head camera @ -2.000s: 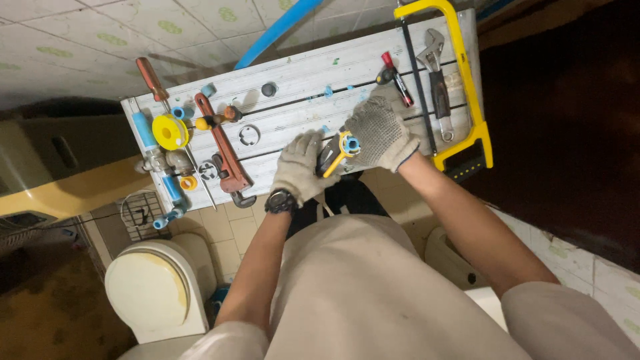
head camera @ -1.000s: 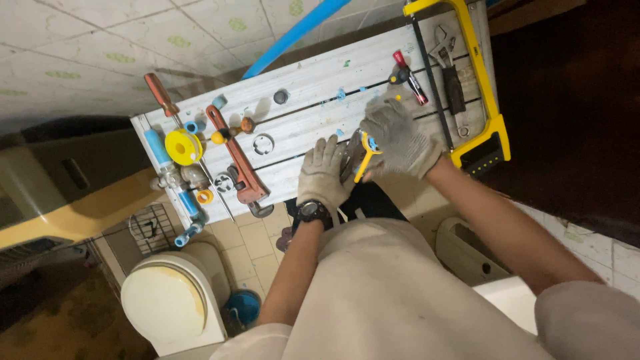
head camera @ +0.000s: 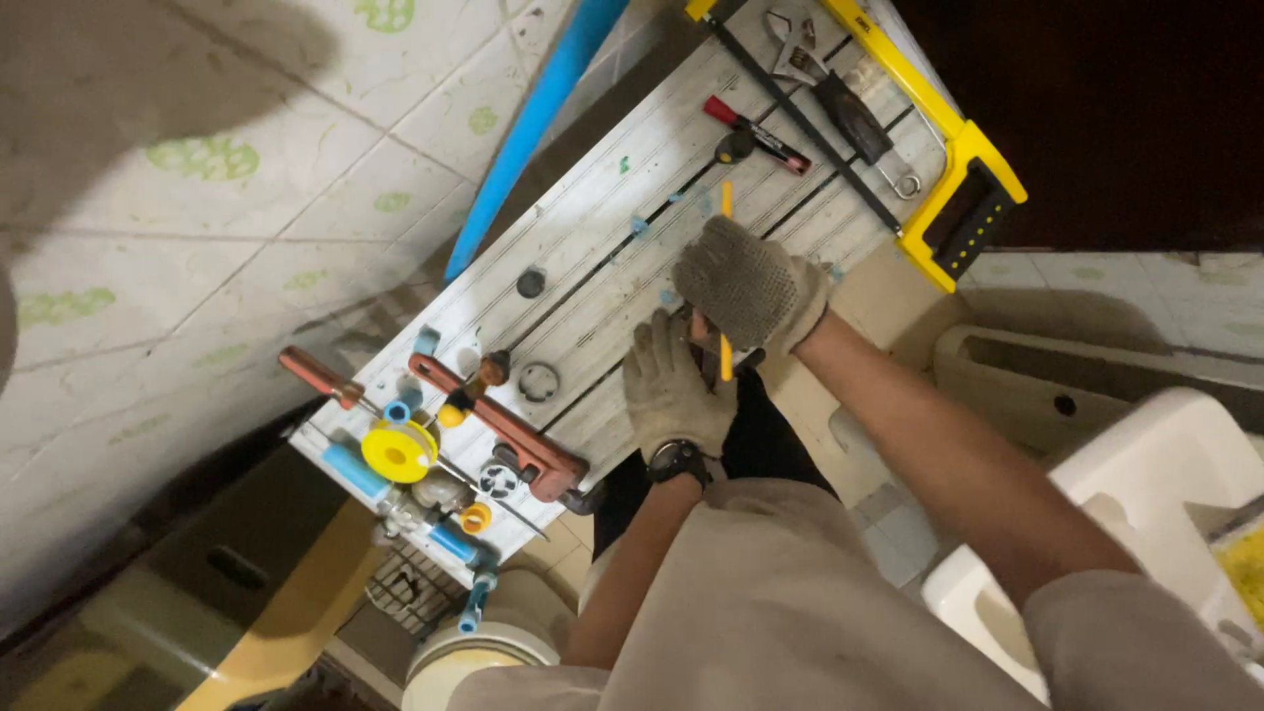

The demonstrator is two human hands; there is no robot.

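Note:
My left hand (head camera: 679, 387), in a light knit glove with a wristwatch below it, lies at the near table edge with extended fingers, against a partly hidden dark object (head camera: 705, 348). Whether it grips this object is unclear. My right hand (head camera: 746, 281), in a gloved dotted palm-grip fabric, is over the middle of a thin yellow bar (head camera: 727, 367) whose two ends stick out past the glove. What lies under the right hand is hidden. Blue shavings (head camera: 639, 226) lie beyond the hands on the white slatted table (head camera: 592, 286).
Right: a yellow hacksaw (head camera: 928, 89), adjustable wrench (head camera: 839, 104) and red-capped marker (head camera: 758, 136). Left: a red pipe wrench (head camera: 504, 425), yellow tape spool (head camera: 399, 450), screwdriver (head camera: 321, 377) and blue pipe fittings (head camera: 355, 470). A blue pipe (head camera: 533, 138) leans behind; a toilet (head camera: 479, 657) stands below.
The yellow bar has turned, and my right hand now covers its middle. The blue ring seen earlier at the tool is now hidden. My left hand stays beside the dark object.

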